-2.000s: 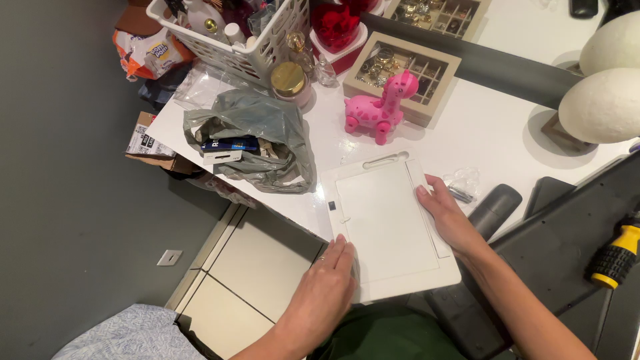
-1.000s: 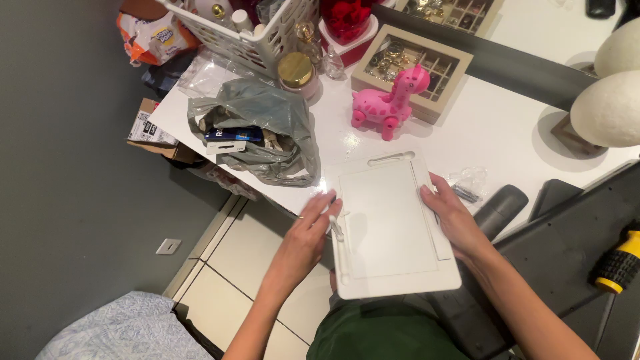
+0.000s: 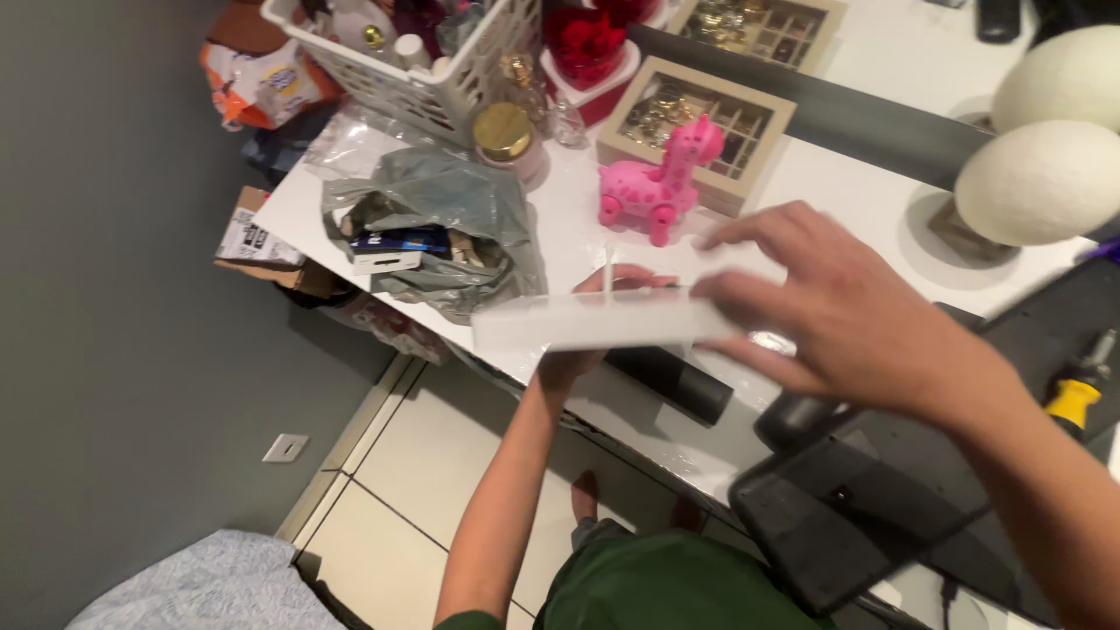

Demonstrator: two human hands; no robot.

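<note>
A flat white plastic panel (image 3: 586, 322), blurred, is tilted so that mostly its edge faces me. My left hand (image 3: 604, 302) holds it from the far side, partly hidden behind it, and a thin white piece (image 3: 608, 276) sticks up beside the fingers. My right hand (image 3: 814, 297) is at the panel's right end with its fingers spread; whether they touch it is unclear from the blur. Beyond the hands a pink toy giraffe (image 3: 656, 188) stands on the white table (image 3: 569, 219). A black cylindrical object (image 3: 674, 385) lies below the panel.
A grey plastic bag (image 3: 437, 227), a white basket (image 3: 411, 87), a gold-lidded jar (image 3: 505, 136) and a jewellery box (image 3: 752, 179) are on the table. To the right are a white rounded object (image 3: 1041, 184), a large dark panel (image 3: 875, 516) and a yellow-and-black screwdriver (image 3: 1074, 394).
The white panel has gone from lying face up to being tilted on edge. My right hand has moved up and its fingers have spread. My left hand has moved to the panel's far side.
</note>
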